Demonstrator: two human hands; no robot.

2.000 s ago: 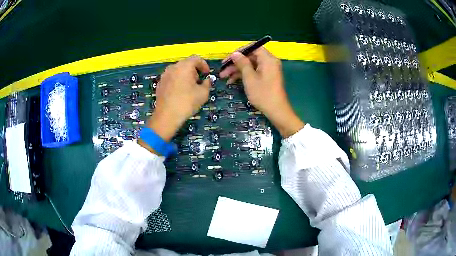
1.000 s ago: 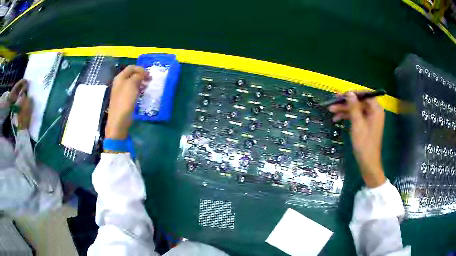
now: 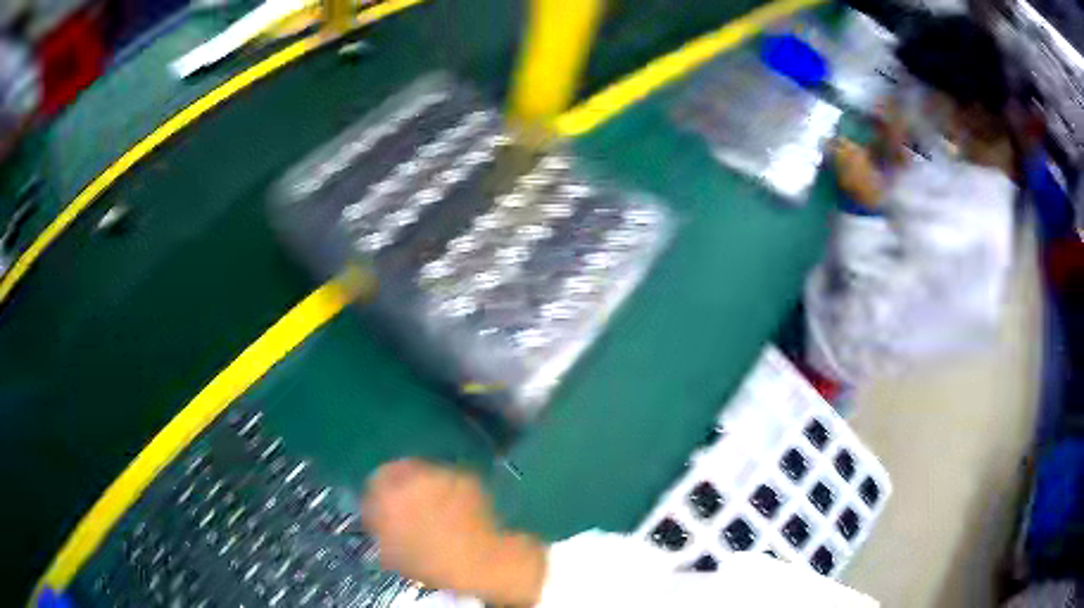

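Observation:
The view is blurred. My right hand is at the lower centre, its sleeve coming in from the bottom edge. Its fingers look curled, and I cannot tell whether it holds anything; no tweezers show. It is over the right side of the blister tray, which lies flat at the lower left with rows of small dark modules. My left hand is not in view. The stacked blister trays, filled with rows of shiny modules, are at the upper centre, beyond my right hand.
A white tray of black parts lies at the lower right. Another person in a white coat is at the upper right, beside a tray and a blue object. Yellow tape edges the bench. A yellow post stands behind the stack.
The view has swung far to the right. The stack now shows at the centre, and my left hand, blue bin contents and white card have left the picture. The tweezers no longer show.

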